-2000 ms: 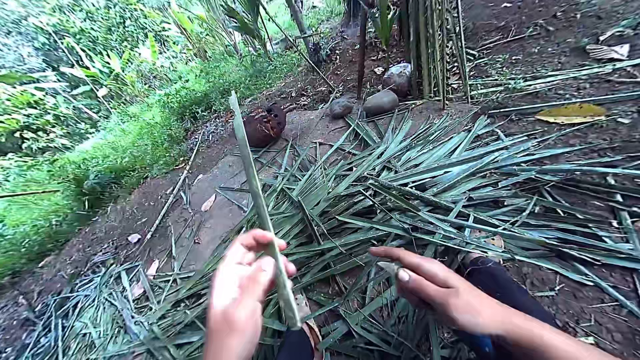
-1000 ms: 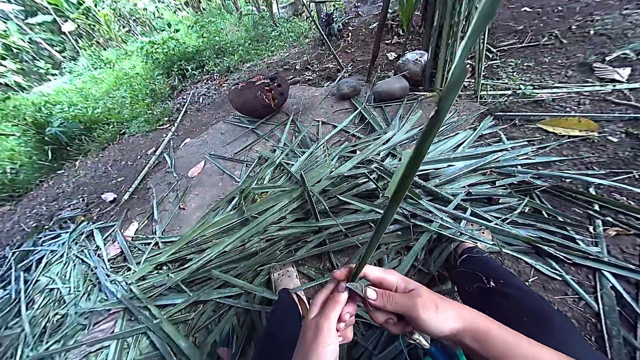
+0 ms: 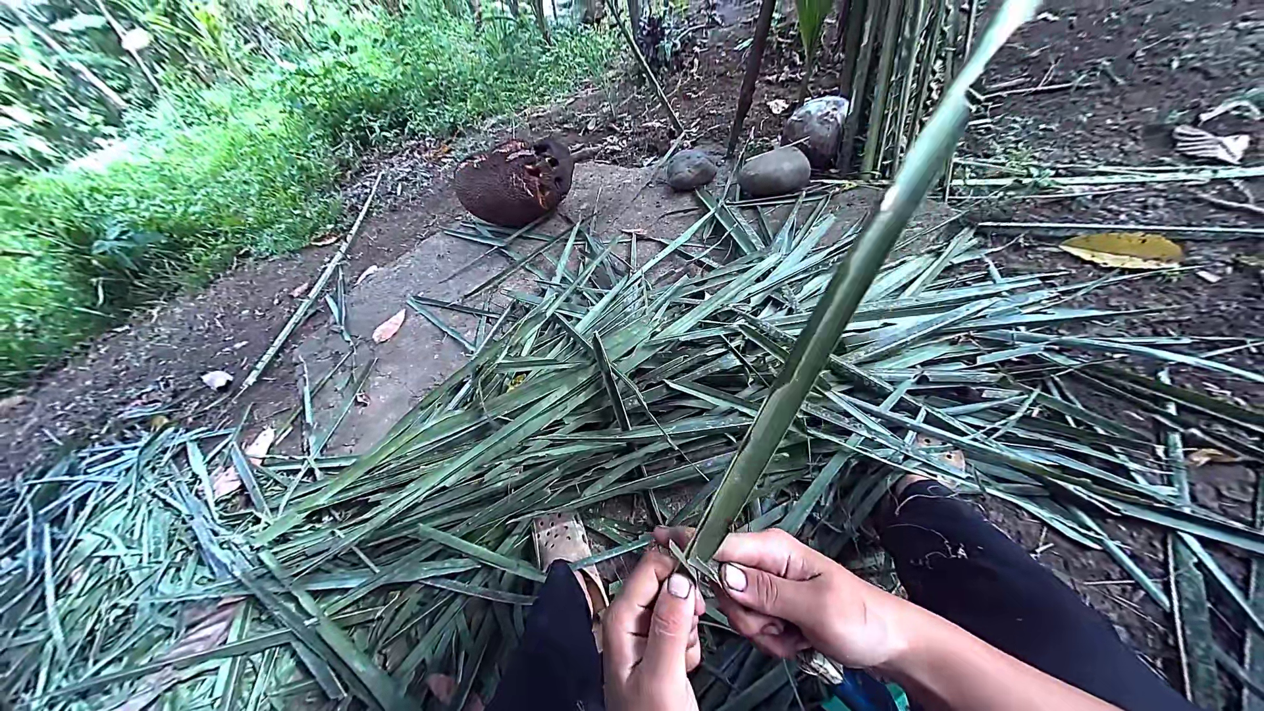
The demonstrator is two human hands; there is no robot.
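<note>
Both hands meet at the lower centre on the near end of a long green palm leaf strip (image 3: 800, 380), which slants up to the top right. My left hand (image 3: 654, 632) pinches the end between thumb and fingers. Close against it, my right hand (image 3: 810, 597) grips the same end from the right. The leaf tissue looks folded or split between the fingertips; its exact shape is partly hidden. Below and beyond the hands spreads a heap of cut green leaf strips (image 3: 553, 415).
A dark reddish-brown rounded object (image 3: 513, 183), broken at one side, rests beyond the heap. Stones (image 3: 775, 172) lie beside upright stalks (image 3: 889, 89). A thin stick (image 3: 311, 286) lies at left, a yellow leaf (image 3: 1124, 250) at right. My shod foot (image 3: 561, 543) stands among the strips.
Two seconds ago my left hand alone held a strip upright and my right hand was apart. Both hands have since come together on a strip's near end, where they stay.
</note>
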